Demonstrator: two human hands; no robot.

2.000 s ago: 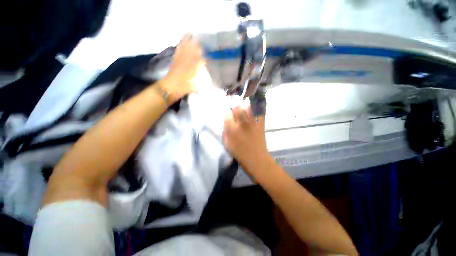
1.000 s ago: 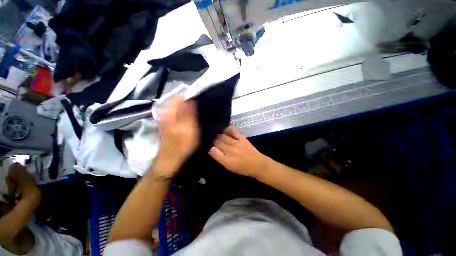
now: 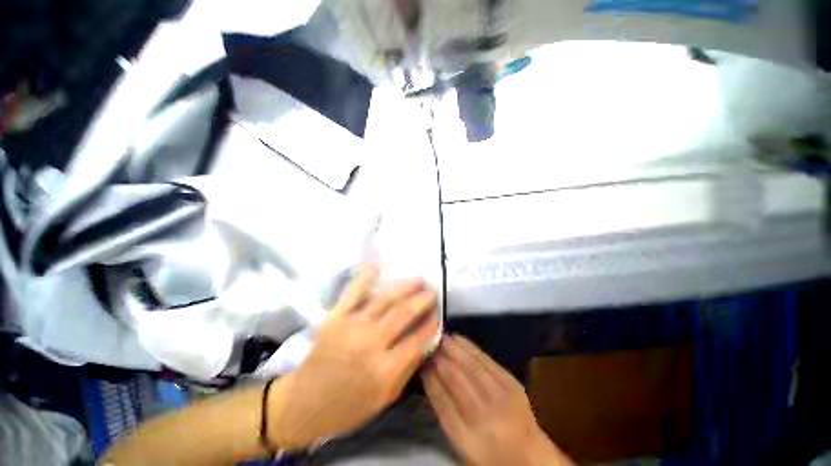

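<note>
A white and black garment (image 3: 273,200) lies bunched left of the needle, its straight dark-lined edge running from the presser foot (image 3: 421,86) to the front table edge. My left hand (image 3: 364,346) lies on the white cloth near the front edge, fingers spread and pressing it. My right hand (image 3: 483,396) is beside it, its fingertips at the cloth edge just over the table's front; whether it pinches the cloth is hard to see. A dark grey cylindrical attachment (image 3: 476,111) stands right of the foot.
The white sewing machine head (image 3: 565,27) with blue lettering spans the top. The grey ruler-marked table edge (image 3: 583,273) runs right. A blue basket (image 3: 123,410) is below at left. A brown panel (image 3: 610,400) is below the table at right. A light sleeve shows at lower left.
The hands went from the needle to the front edge, then onto the white cloth side by side. The black panel seen earlier between them no longer shows; a white edge now runs straight from the foot.
</note>
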